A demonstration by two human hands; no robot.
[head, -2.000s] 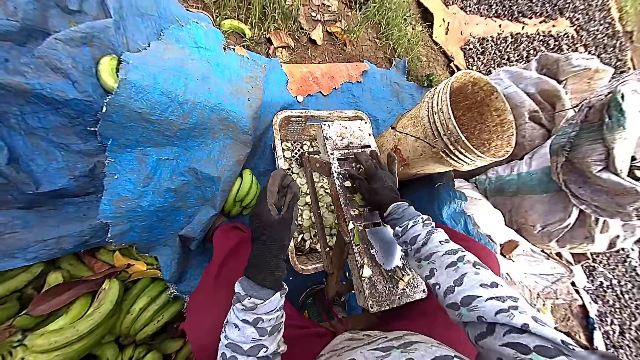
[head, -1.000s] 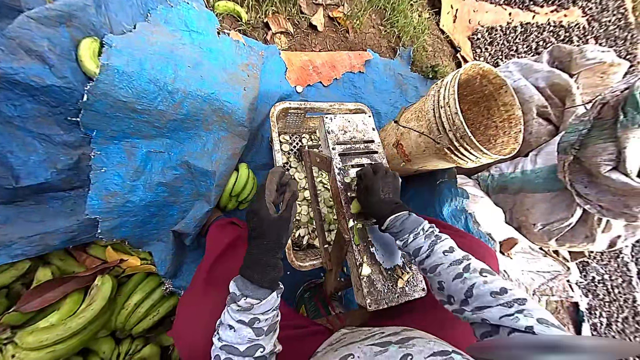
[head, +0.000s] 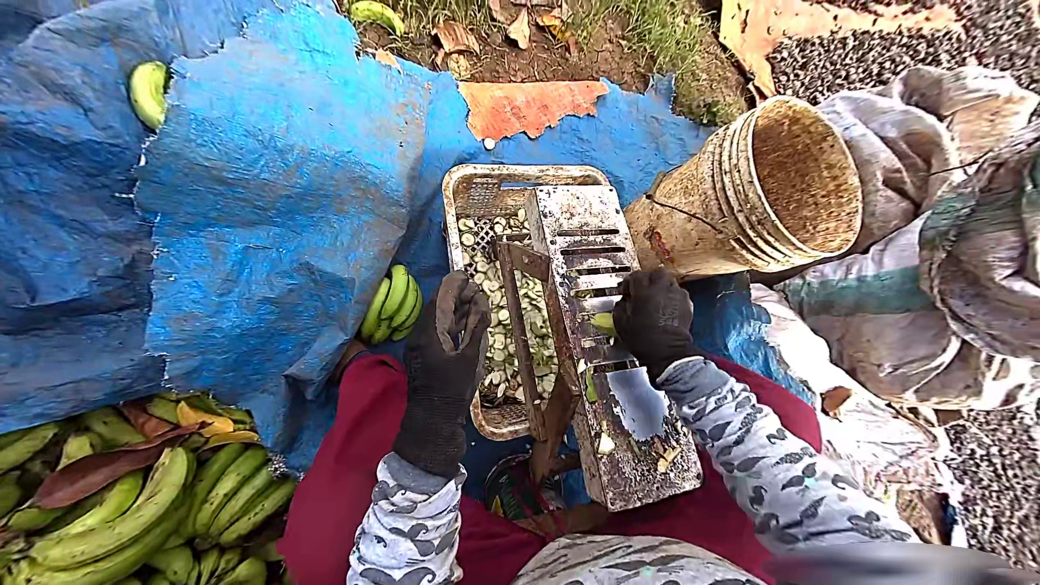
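Note:
My right hand (head: 654, 317), in a dark glove, closes round a green banana (head: 603, 323) on the slotted face of a metal-topped slicer (head: 593, 215). Only the banana's left end shows past the fingers. My left hand (head: 449, 349), gloved too, is raised left of the slicer with its fingertips curled together; whether anything is in it I cannot tell. Under the slicer's left side lies a plastic basket (head: 449, 195) holding many round banana slices (head: 504, 325). The slicer's lower end rests over my lap, beside a wooden frame (head: 520, 341).
A dirty white bucket (head: 699, 211) leans at the right, near filled woven sacks (head: 861, 309). Green bananas (head: 106, 520) are heaped at lower left. A small bunch (head: 392, 305) lies left of the basket, and a single banana (head: 149, 95) farther off, on the blue tarp (head: 284, 187).
My right hand was spread flat on the slicer two seconds ago; its fingers are now curled round the banana. My left hand stays raised in about the same place.

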